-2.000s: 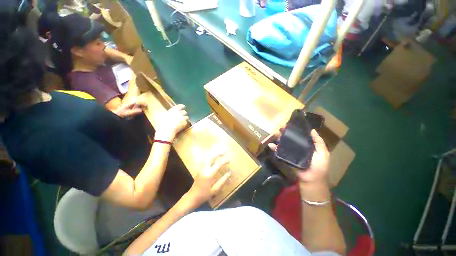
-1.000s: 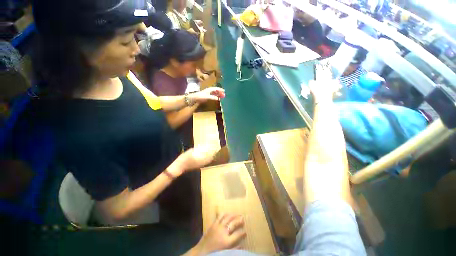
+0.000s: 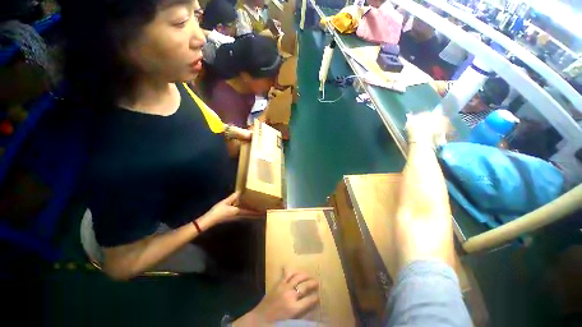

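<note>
My left hand (image 3: pixel 295 295), with a ring, rests on a closed brown product box (image 3: pixel 306 243) with a grey printed patch. It holds nothing. My right arm reaches forward over larger brown boxes (image 3: pixel 373 198) that stand just right of that box. My right hand (image 3: pixel 426 126) is at the edge of the raised green shelf. It is blurred and washed out by glare, so its grip cannot be told. No phone can be made out.
A person in a dark top on the left holds another product box (image 3: pixel 263 166) upright over the bench (image 3: pixel 319 140). A blue plastic bag (image 3: pixel 501 179), a blue bottle (image 3: pixel 494 126) and a pale pipe (image 3: pixel 529 220) lie right of my arm. More people sit beyond.
My right hand, earlier holding a phone low over the boxes, has reached forward to the shelf. My left hand stays on its box. The neighbouring person has lifted a product box upright. The view has tilted up.
</note>
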